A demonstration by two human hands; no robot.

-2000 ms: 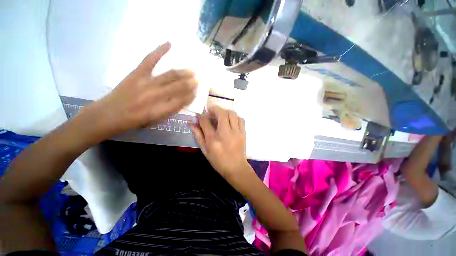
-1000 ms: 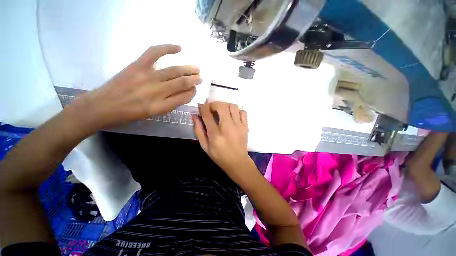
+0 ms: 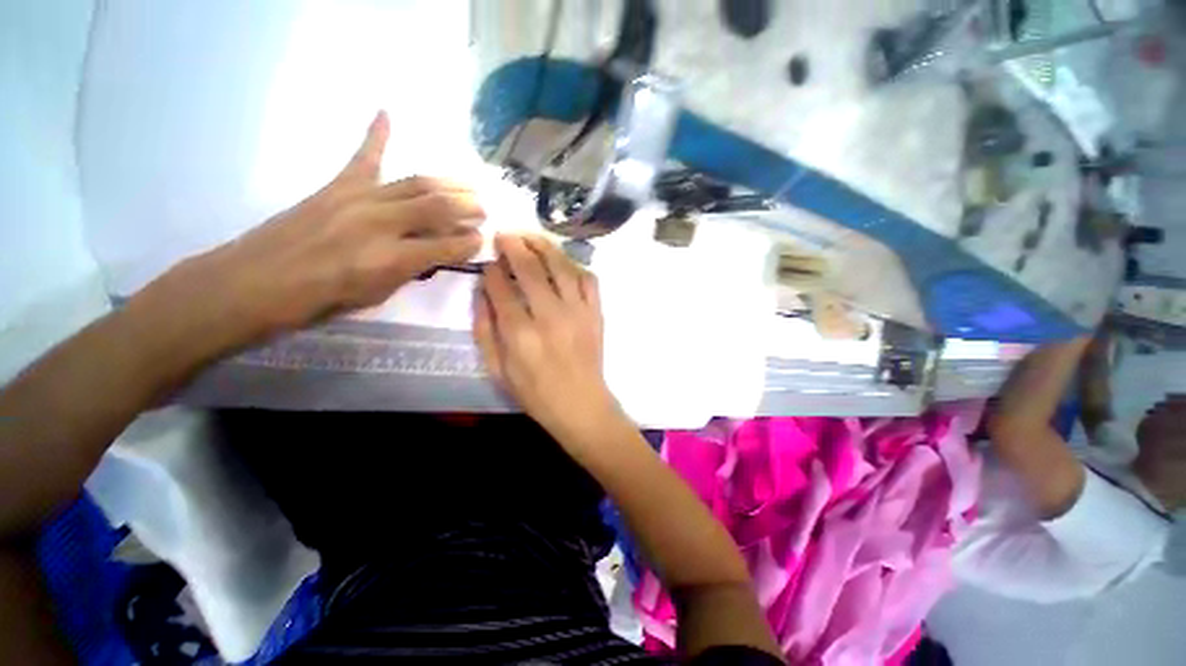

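Observation:
A white garment panel [image 3: 676, 332] lies under the sewing machine head [image 3: 780, 78], much of it washed out by glare. My left hand [image 3: 371, 247] lies flat on the cloth left of the needle area, thumb spread. My right hand [image 3: 540, 312] rests on the cloth just in front of the presser area, fingertips bent down and close together. A short dark line [image 3: 458, 268] shows between the two hands. Whether fingertips pinch any cloth is hidden. The needle and foot are hidden by glare and the curved metal guard [image 3: 633, 150].
A grey ruler edge [image 3: 377, 354] runs along the table front, with a metal clamp [image 3: 907, 364] at right. Pink cloth [image 3: 832, 520] heaps below right. White cloth [image 3: 195, 533] hangs at left over a blue basket [image 3: 78, 546]. Another person's arm [image 3: 1041, 436] is at right.
The view has shifted. Both hands are nearer the machine's presser area, and the dark line now lies between them instead of ahead of my right fingertips. My left fingers are closer to my right hand.

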